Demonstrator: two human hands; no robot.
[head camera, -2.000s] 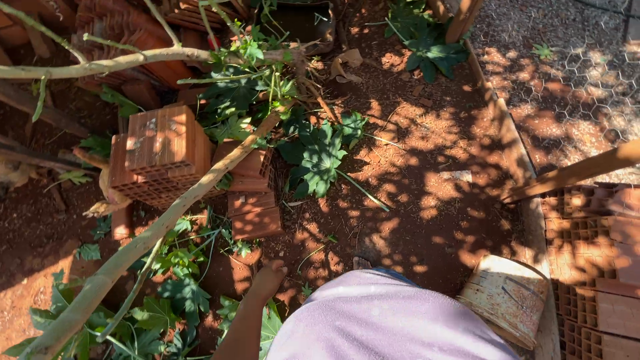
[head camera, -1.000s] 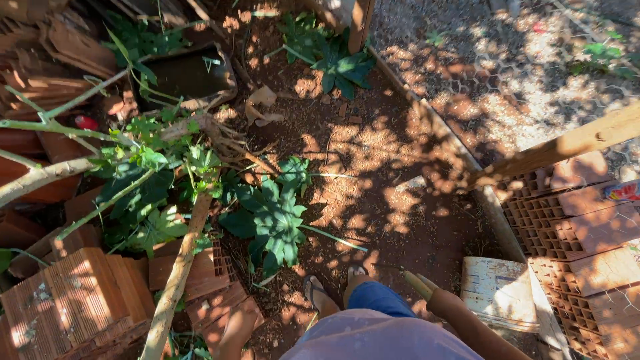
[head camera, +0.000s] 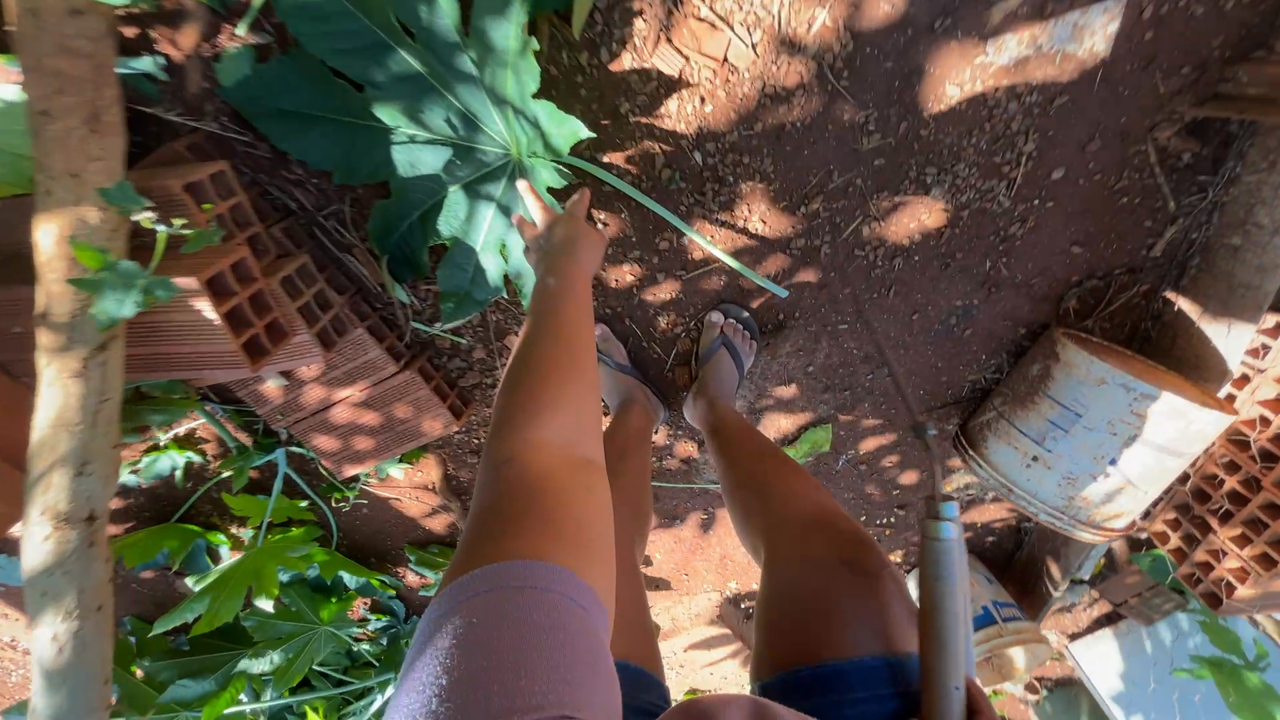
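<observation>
My left hand (head camera: 563, 238) reaches down at the base of a large green papaya-like leaf (head camera: 455, 140), fingers spread, near where its long pale stalk (head camera: 680, 228) begins. Whether the fingers touch the leaf I cannot tell. At the bottom right, part of my right hand (head camera: 980, 702) shows around the wooden handle (head camera: 943, 610) of a tool with a thin, dark metal shaft pointing up and away. The tool's far end is hard to make out against the soil. My feet, in dark flip-flops (head camera: 728, 345), stand just below the leaf.
Hollow clay bricks (head camera: 350, 400) lie stacked at left, behind an upright pale branch (head camera: 75, 400). More leaves (head camera: 290, 620) spread at lower left. A stained white bucket (head camera: 1090, 435) lies tilted at right, beside more hollow bricks (head camera: 1225, 500) and another bucket (head camera: 995, 625). Reddish soil surrounds my feet.
My left arm now extends forward to the large leaf on the ground, which lay untouched one second ago. The view has moved closer to the ground.
</observation>
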